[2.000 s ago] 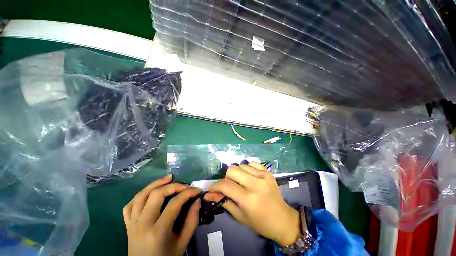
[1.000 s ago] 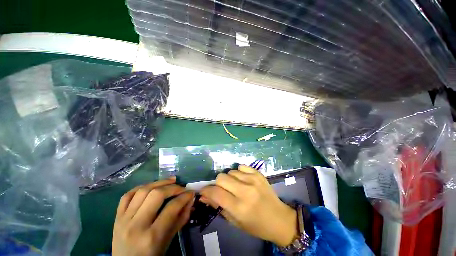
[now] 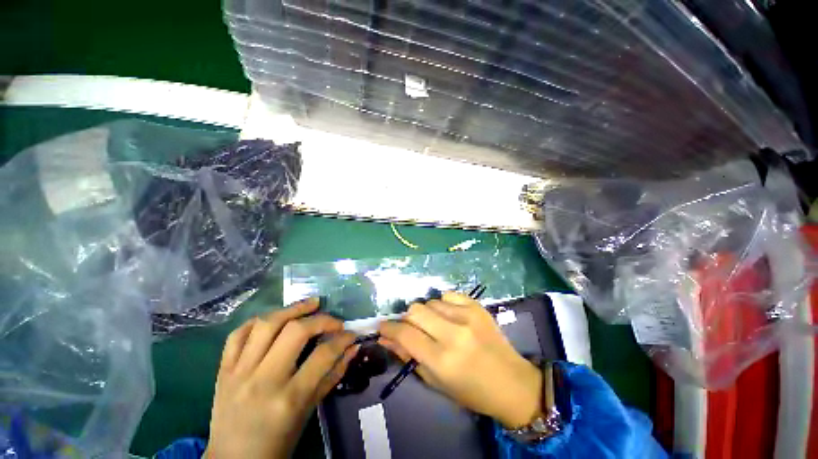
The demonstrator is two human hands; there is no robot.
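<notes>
The black tablet back housing (image 3: 422,417) lies on a white foam sheet (image 3: 570,330) at the bottom centre. My left hand (image 3: 278,376) rests at its upper left corner, fingertips at small black parts (image 3: 361,369). My right hand (image 3: 466,354) is beside it, thumb and finger close together at the same corner. It holds dark tweezers (image 3: 399,379), whose ends show below and above the fingers. Whether my left fingertips grip a part is hidden. A clear adhesive piece sheet (image 3: 336,283) lies just above the housing.
A large clear bag of dark parts (image 3: 211,229) lies at left. A stack of clear blister trays (image 3: 502,85) stands behind on a white shelf (image 3: 395,184). Another clear bag (image 3: 655,260) lies over red and white foam trays (image 3: 749,403) at right.
Both hands stay at the housing's corner. My right hand's tweezers have shifted, and their lower end now shows over the housing. The camera view has shifted slightly.
</notes>
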